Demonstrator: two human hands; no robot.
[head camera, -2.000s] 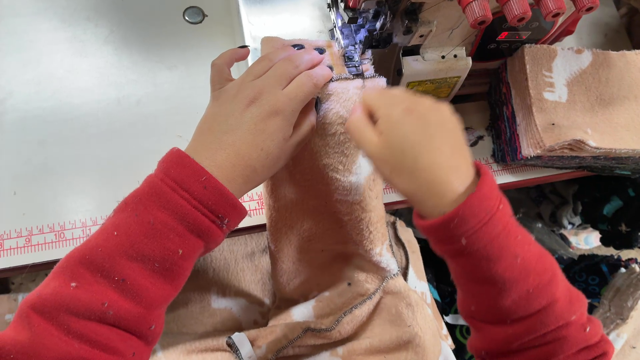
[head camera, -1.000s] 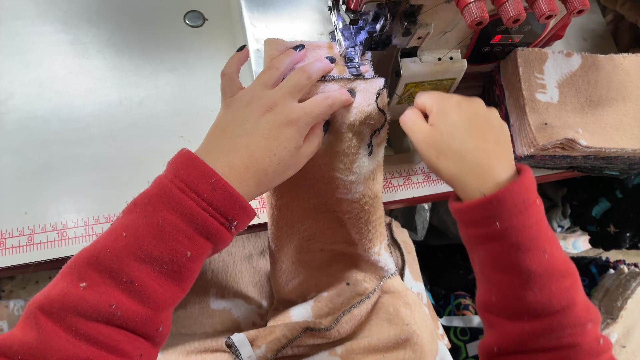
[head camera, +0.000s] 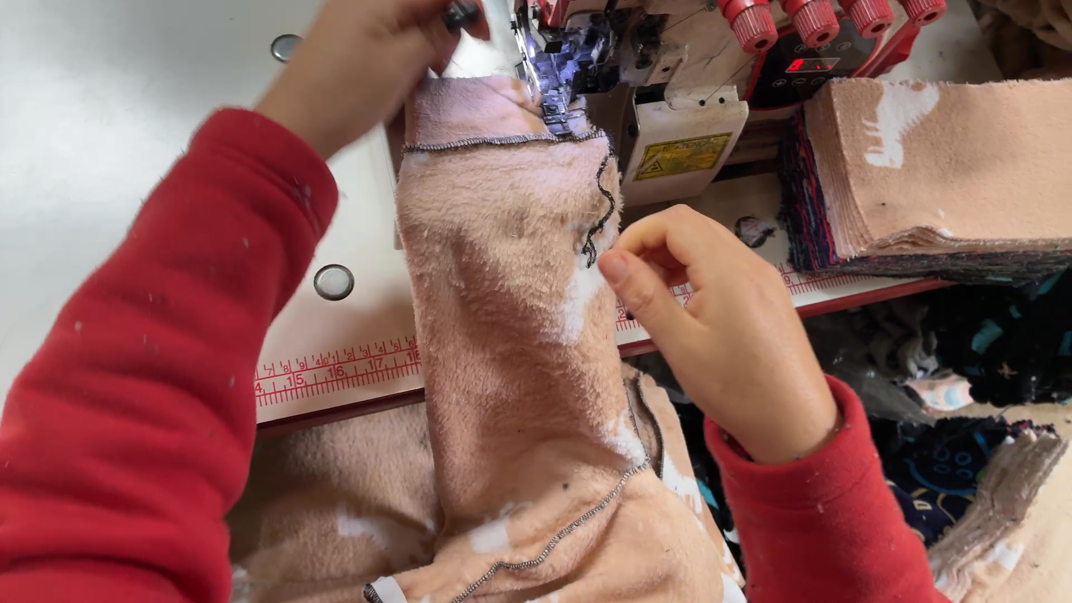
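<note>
A tan and white fleece garment (head camera: 511, 293) hangs over the table edge, its narrow end lying under the presser foot of a serger sewing machine (head camera: 557, 109). Dark overlock stitching crosses that end, and a black thread chain (head camera: 605, 201) dangles down its right side. My left hand (head camera: 368, 67) is raised above the table, left of the presser foot, fingers bent; its fingertips are partly cut off by the top edge, and whether they hold anything is unclear. My right hand (head camera: 695, 301) is beside the chain's lower end, thumb and index finger close together, with no visible thing between them.
A stack of cut fleece pieces (head camera: 963, 167) sits at the right of the machine. Red thread tension knobs (head camera: 749, 25) stand at the top. A printed ruler strip (head camera: 335, 373) runs along the table's front edge. Dark patterned fabric (head camera: 997, 335) lies below at the right.
My left hand has lifted off the fabric and moved up. My right hand has come from beside the machine's cover down to the thread chain's end.
</note>
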